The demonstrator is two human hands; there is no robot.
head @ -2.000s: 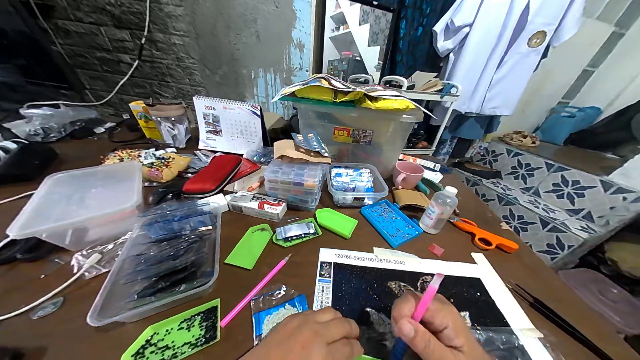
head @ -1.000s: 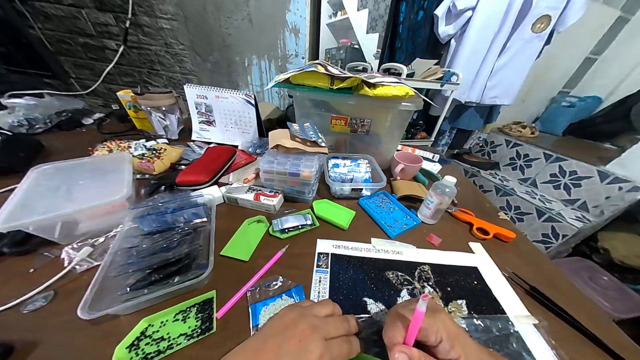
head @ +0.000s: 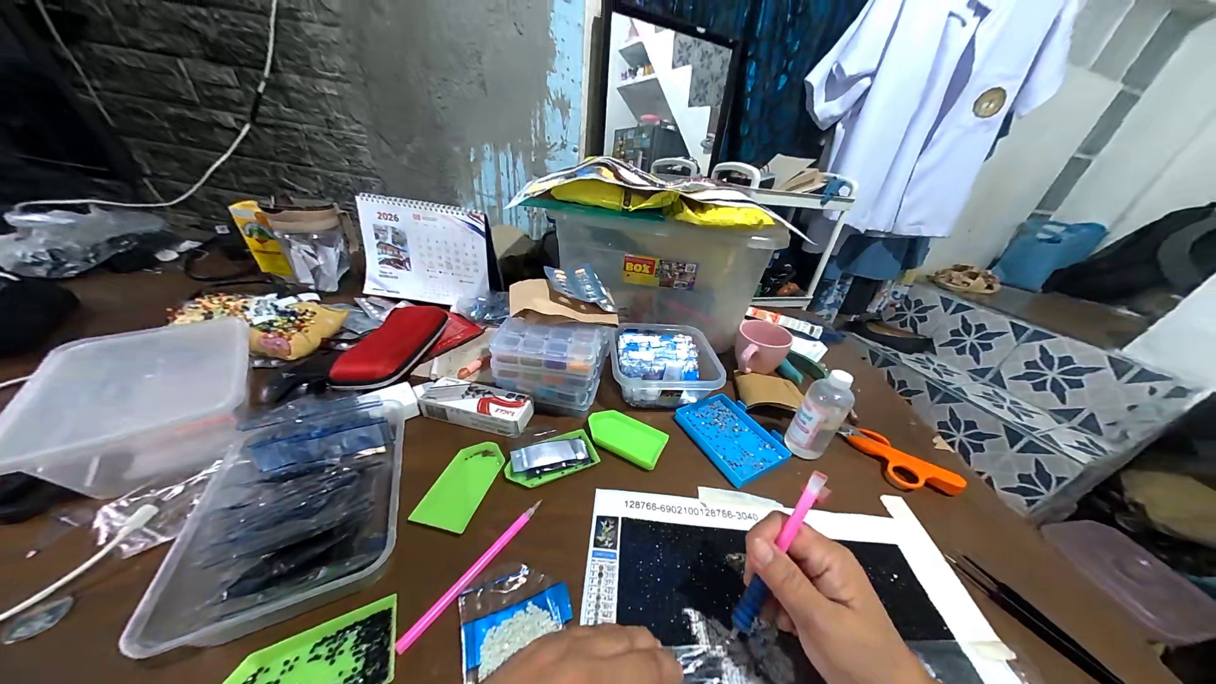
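Note:
My right hand (head: 817, 589) grips a pink diamond-painting pen (head: 803, 513) with a blue grip, its lower end over the dark diamond-painting canvas (head: 665, 570). The fingers hide part of a silvery pattern. At the bottom edge my left hand (head: 584, 655) rests palm down by the canvas's lower left side; whether it holds anything is hidden. Beside it lies a bag of pale beads (head: 521, 632) with a blue backing. Further left are a green tray of black beads (head: 328, 651) and a second pink pen (head: 470, 575).
Green trays (head: 459, 487), a blue tray (head: 730, 439), a clear bottle (head: 819, 415) and orange-handled scissors (head: 902, 464) lie beyond the canvas. Black tweezers (head: 1040, 617) are at the right. An open plastic container (head: 394, 503) of packets stands left, near stacked bead boxes (head: 546, 361) and a pink cup (head: 762, 345).
My right hand was lower a second ago, showing more of the silvery pattern; now it is further up the canvas with the pen. My left hand stays near the bead bag.

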